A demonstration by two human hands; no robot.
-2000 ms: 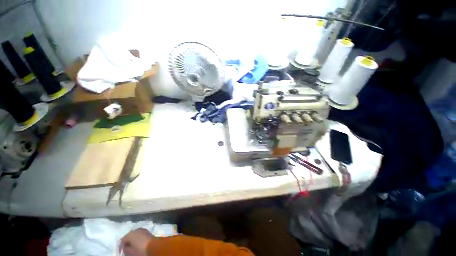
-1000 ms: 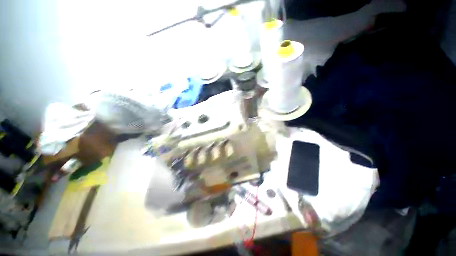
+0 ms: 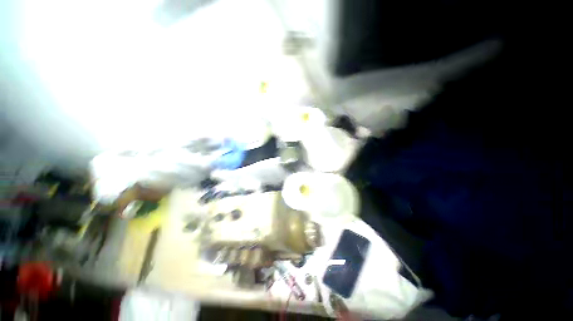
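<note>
The view is strongly blurred and neither of my hands shows in it. Nearest in front is the squat beige overlock machine [image 3: 242, 219], with its row of knobs low on its front. A dark smartphone [image 3: 346, 263] lies on white cloth [image 3: 391, 281] to the right of the machine. A small reddish tool [image 3: 294, 286] lies between machine and phone. White garment cloth [image 3: 158, 306] shows at the bottom edge, below the table front.
White thread cones [image 3: 314, 191] stand behind and right of the machine. A yellow piece [image 3: 151, 219] and a pale board lie on the table's left part. A large dark blue heap [image 3: 484, 219] fills the right. A blurred red thing [image 3: 36, 278] is at lower left.
The view has swung right and tilted up, with heavier blur. The hand on the white cloth and its orange sleeve, seen earlier, are out of the picture.
</note>
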